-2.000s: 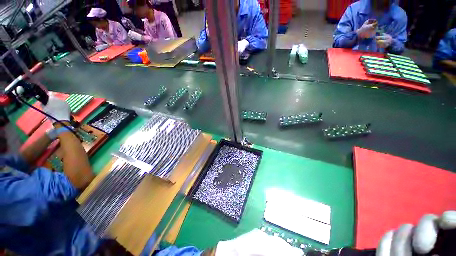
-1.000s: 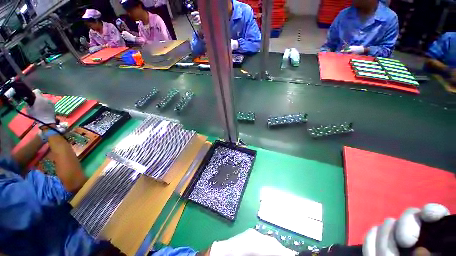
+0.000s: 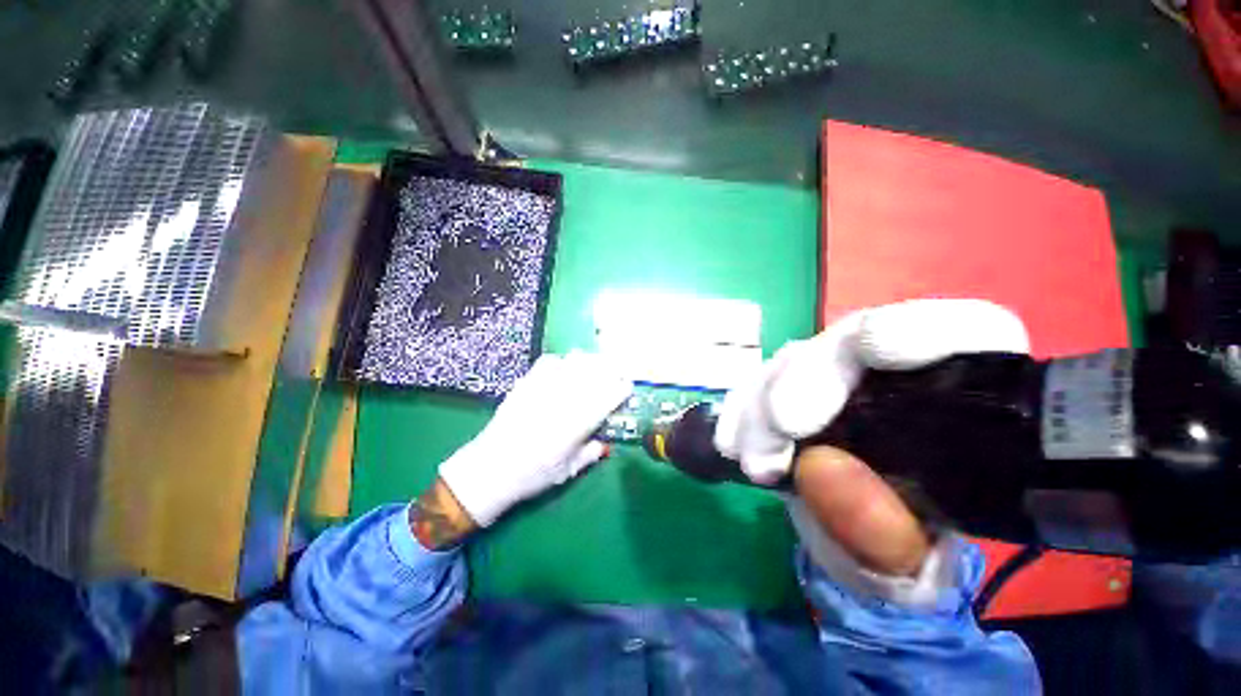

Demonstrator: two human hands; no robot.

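Note:
My right hand [image 3: 871, 394], in a white glove with a bare thumb, grips the black electric screwdriver [image 3: 980, 435]. The screwdriver lies nearly level, its yellow-ringed tip pointing left at the green circuit board [image 3: 653, 411]. My left hand [image 3: 544, 428], in a white glove, holds the board's left end on the green mat. The bit's contact with the board cannot be made out. Two white strips [image 3: 681, 329] lie side by side just beyond the board. The black screw tray [image 3: 551, 258], full of tiny silver screws around a dark patch, is beyond my left hand.
Silver ridged strips [image 3: 136, 224] lie on brown cardboard [image 3: 177, 462] at the left. A red-orange sheet [image 3: 966, 231] lies at the right, partly under the screwdriver. Several circuit boards [image 3: 633, 34] lie on the dark green conveyor [image 3: 708, 129] behind a metal post [image 3: 415, 68].
The view has tilted down. Both hands, the screwdriver and the board now show nearer the middle; the workers across the conveyor have left the view.

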